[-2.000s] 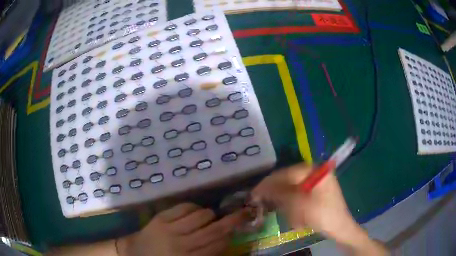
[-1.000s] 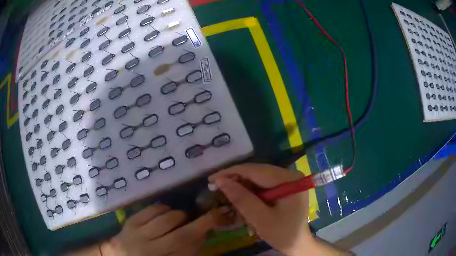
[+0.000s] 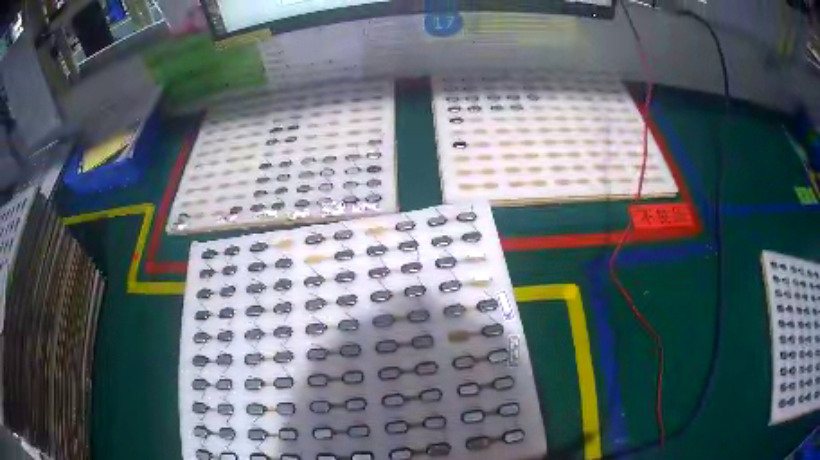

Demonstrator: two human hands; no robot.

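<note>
The white working tray (image 3: 530,404) lies nearest in front of me, its lower edge cut off by the picture. It holds rows of small dark-rimmed oval components (image 3: 409,369), linked in pairs. A few of its slots are tan and empty, such as one slot (image 3: 459,337) near the right edge. A shadow falls over the tray's lower middle. The red test lead (image 3: 659,359) runs down the right side and leaves at the bottom; the probe is out of the picture. Neither of my hands is in view.
Behind lie the rear left tray (image 3: 225,171) and the rear right tray (image 3: 557,184). A red label (image 3: 664,216) sits beside them. A side tray (image 3: 796,332) is far right, stacked trays (image 3: 54,314) and a blue bin (image 3: 112,171) left. A dark cable (image 3: 722,225) runs down the right.
The view has tilted up, bringing the rear trays, blue bin and monitor's lower edge into the picture. Both hands and the red probe, seen before at the bench edge, have left the picture.
</note>
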